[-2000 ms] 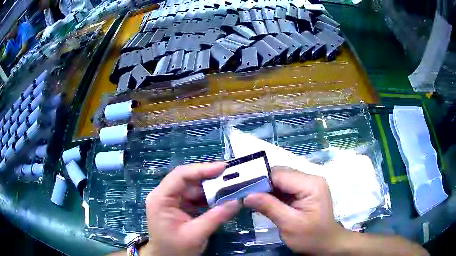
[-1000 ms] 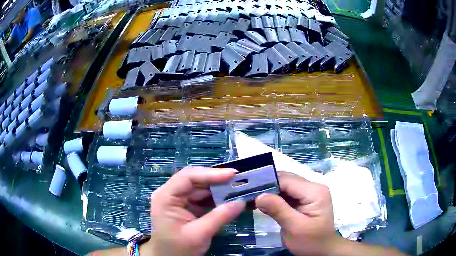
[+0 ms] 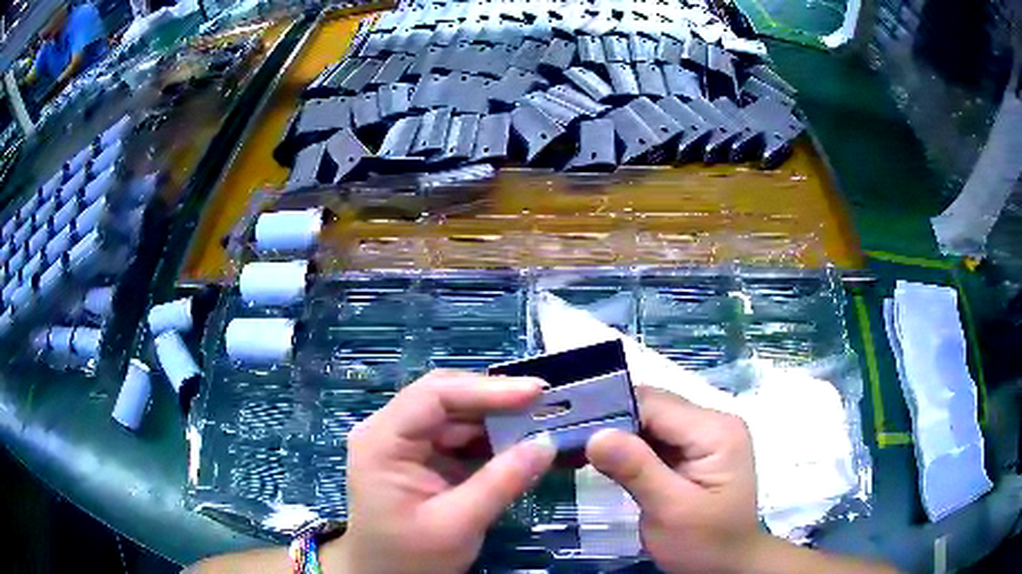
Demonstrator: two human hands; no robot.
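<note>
A small housing (image 3: pixel 566 406) with a slot in its grey face and a black upper edge is held between both hands above the clear blister tray. My left hand (image 3: pixel 454 465) grips its left end, thumb on the lower front and fingers on the top edge. My right hand (image 3: pixel 684 471) grips its right end, thumb at the lower front edge. A paler strip runs along the lower front, partly under the thumbs; whether it is film cannot be told. The back of the housing is hidden. A white cloth (image 3: pixel 793 437) lies on the tray behind and beside my right hand.
Three wrapped housings stand in a column on the left of the clear blister tray (image 3: pixel 370 325). Loose wrapped pieces (image 3: pixel 132 395) and a filled tray lie further left. Dark housings (image 3: pixel 516 123) cover the orange-brown board (image 3: pixel 784 207). White wavy strips (image 3: pixel 939 398) lie at right.
The housing has turned in my hands, from a bright, glossy face to a grey face with a broader black upper edge. Both hands keep hold of it. The whole view has shifted slightly.
</note>
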